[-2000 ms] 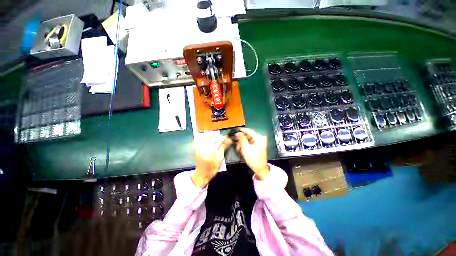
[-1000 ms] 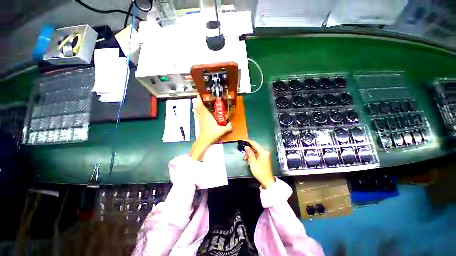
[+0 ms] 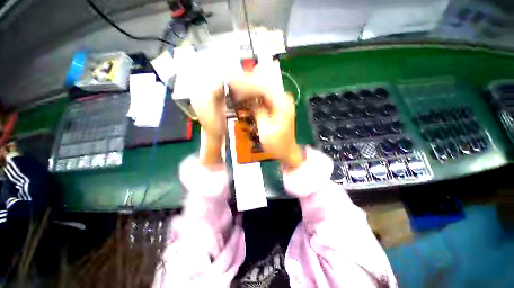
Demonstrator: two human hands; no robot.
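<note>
The toggle-clamp fixture stands in front of me, its orange-brown base [image 3: 246, 151] partly showing. Its red handle [image 3: 248, 64] points up and away, beyond my hands. My left hand [image 3: 209, 115] is at the left side of the fixture, blurred. My right hand [image 3: 275, 121] is over the fixture's right side, also blurred, its fingers reaching across the brown upright plate. The hands hide most of the clamp. No round part can be made out in either hand. A white paper strip [image 3: 251, 188] lies in front of the base.
A blister tray [image 3: 360, 129] of black discs lies right of the fixture, a second tray [image 3: 445, 126] farther right. An empty-looking clear tray [image 3: 90, 132] and white papers [image 3: 147, 98] lie left. Behind is the white control box [image 3: 189, 70]. Another person's dark sleeve [image 3: 25, 180] is far left.
The red handle has gone from lowered to raised. My right hand has moved from in front of the base up onto the fixture. My left hand has moved up and left.
</note>
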